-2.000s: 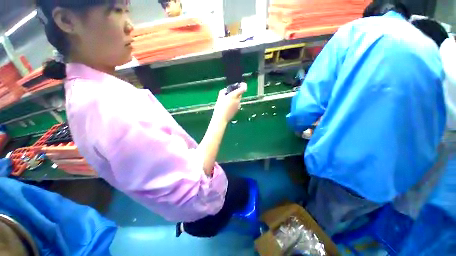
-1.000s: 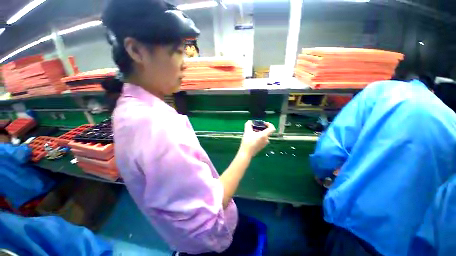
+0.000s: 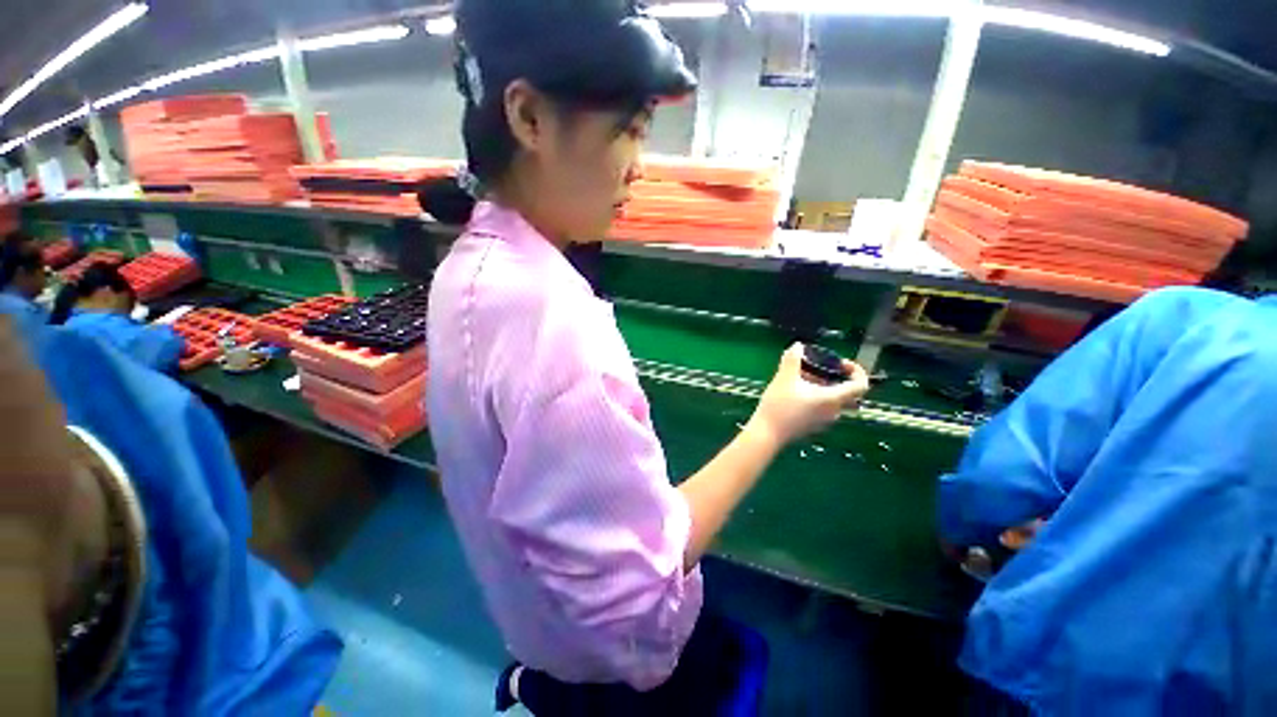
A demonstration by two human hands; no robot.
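Neither of my hands can be made out in the head view. Nearest in front stands a person in a pink striped shirt (image 3: 560,462) and a dark cap, side-on and facing right. That person's raised hand holds a small dark round part (image 3: 824,364) over the green bench (image 3: 798,518). What the part is cannot be told. A black grid tray (image 3: 367,319) lies on a stack of orange-red foam trays (image 3: 361,399) at the bench's left part.
A person in blue (image 3: 1148,490) leans over the bench at right. Blue clothing (image 3: 168,476) and a blurred skin-toned shape fill the left edge. Foam tray stacks (image 3: 1078,231) stand on the shelf. A blue stool (image 3: 749,672) is behind the pink-shirted person.
The view has tilted up and turned left, so the pink-shirted person appears further right. The carton at the bottom has left the picture. The dark part is still in that person's hand.
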